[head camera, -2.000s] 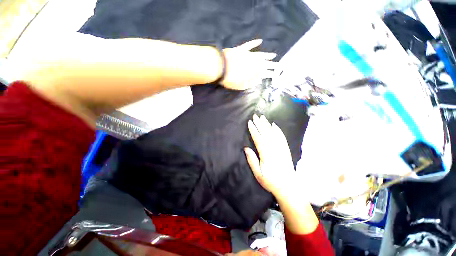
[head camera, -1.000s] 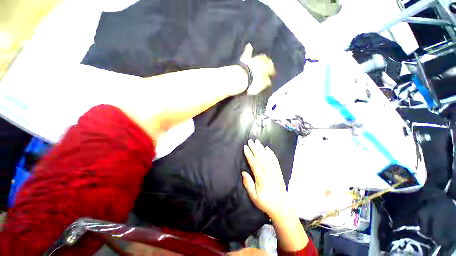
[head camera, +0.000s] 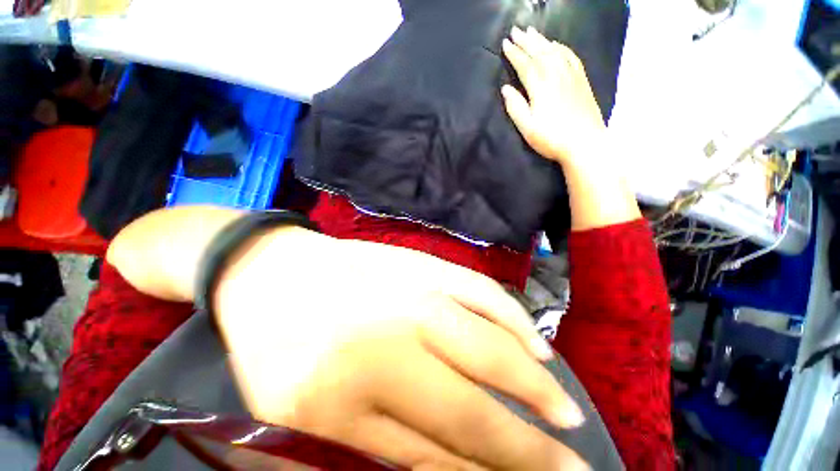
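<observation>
The black garment panel (head camera: 414, 120) lies on the white table and hangs over its front edge onto my red-clad lap. It has a pale raw lower edge and faint stitched outlines. My right hand (head camera: 562, 97) lies flat on its right part, palm down, fingers slightly spread and gripping nothing. My left hand (head camera: 396, 340), with a dark band at the wrist, is large and close to the camera at the bottom centre, away from the panel. Its fingers are apart and I see nothing in it; its lower part is cut off. The needle area is at the top edge, mostly out of view.
A blue crate (head camera: 262, 138) with dark cloth is below the table edge at left. A red stool (head camera: 57, 179) stands further left. Loose cords (head camera: 700, 207) and a clear tray (head camera: 794, 216) are at the right table edge. The white table (head camera: 249, 41) runs along the top.
The view has tipped down towards the lap. My left hand has left the panel beyond the needle and come back close to the camera. My right hand still rests on the panel.
</observation>
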